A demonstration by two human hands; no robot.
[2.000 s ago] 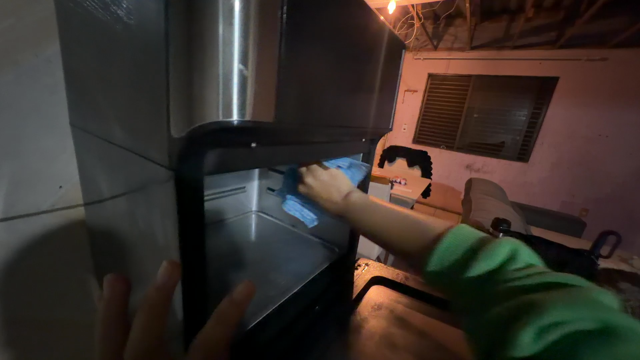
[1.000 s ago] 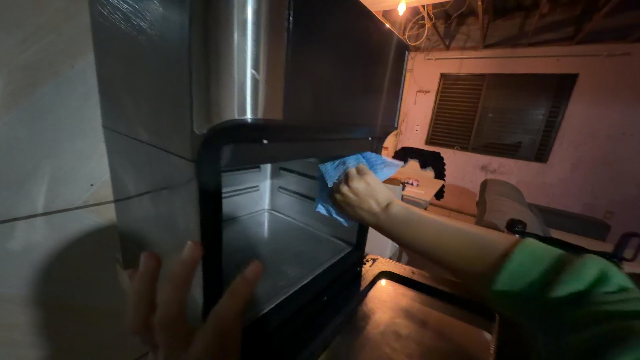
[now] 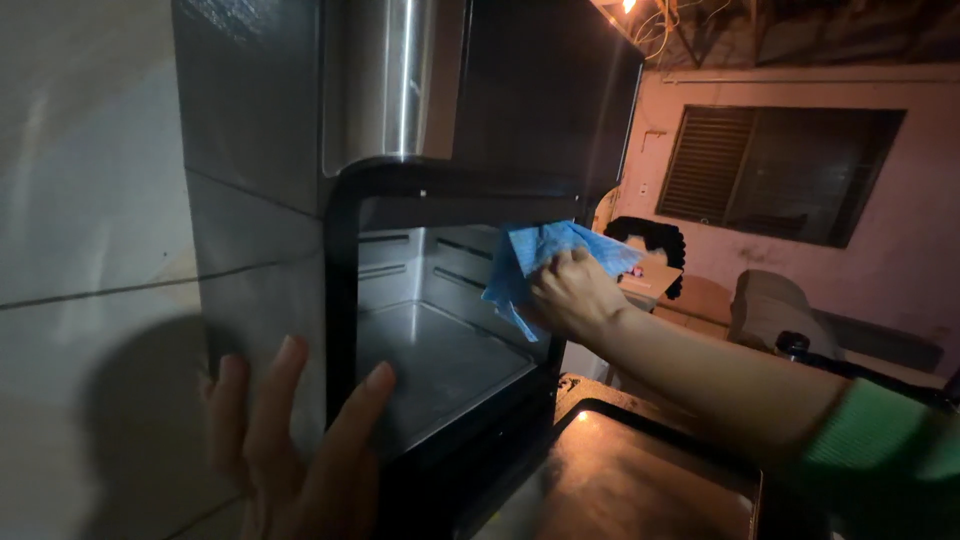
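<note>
A blue cleaning cloth [image 3: 544, 255] is bunched under my right hand [image 3: 577, 292], whose fingers are closed on it at the upper right edge of an oven's opening. The oven [image 3: 551, 90] has a dark front, a steel panel and a bare metal cavity [image 3: 442, 360] with ridged side walls. My left hand [image 3: 300, 442] is raised at the lower left beside the oven's left side, fingers apart, with nothing in it. Below the opening at the right lies the oven's lowered door [image 3: 645, 480], with a dark frame and a shiny inner surface.
A tiled wall [image 3: 90, 225] stands close at the left. Farther back at the right are a small table [image 3: 656, 279], a dark chair [image 3: 667, 240], a covered sofa or armchair [image 3: 780, 307] and a window [image 3: 787, 172] in a pink wall. A lit bulb [image 3: 628, 6] hangs above.
My right hand and the cloth have moved from farther inside the opening to its upper right edge. My left hand stays raised at the lower left.
</note>
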